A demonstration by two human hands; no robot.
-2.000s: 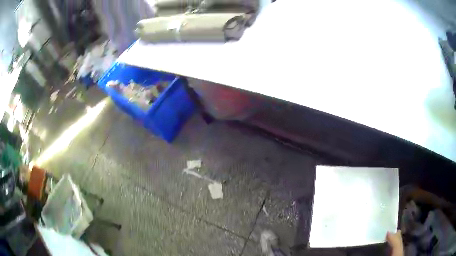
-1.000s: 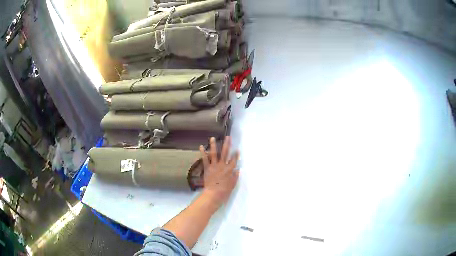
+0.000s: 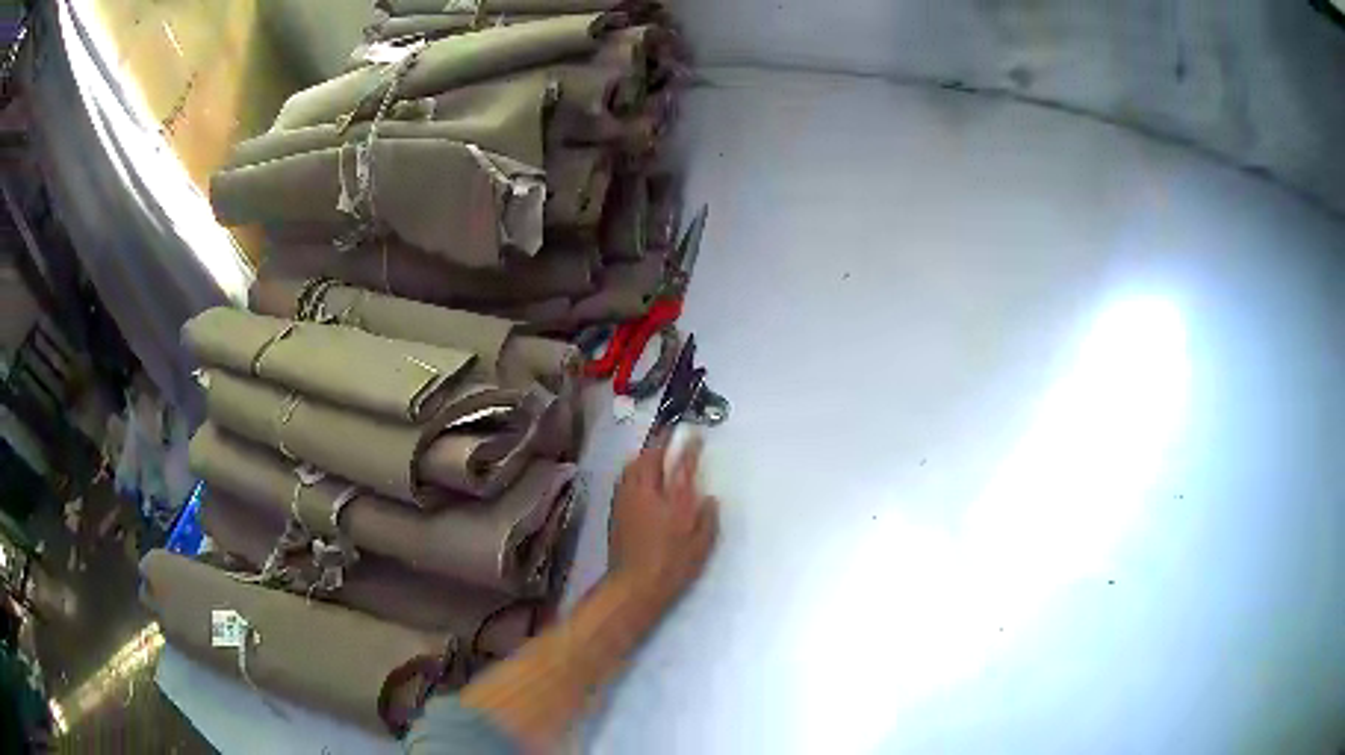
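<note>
My left hand (image 3: 664, 524) reaches in from the bottom over the white table, fingers bent and slightly blurred. Its fingertips are at the lower end of a small black tool (image 3: 682, 395) with a metal loop; I cannot tell whether they grip it. Red-handled scissors (image 3: 637, 347) lie just beyond, blades pointing away, beside the rolls. Rolled grey-brown cloth bundles (image 3: 339, 479), tied with thin strips, are stacked left of my hand. The nearest roll (image 3: 295, 634) bears a small white ticket (image 3: 230, 628). My right hand is out of view.
More tied bundles (image 3: 443, 89) are piled high at the back left. The white table (image 3: 915, 339) spreads to the right, with strong glare. Pale cloth (image 3: 133, 162) hangs beyond the left edge. A bit of blue bin (image 3: 186, 524) shows below that edge.
The view has moved closer to the bundles and tools. My left hand has left the end of the nearest roll and moved to the black tool, its spread fingers now bent.
</note>
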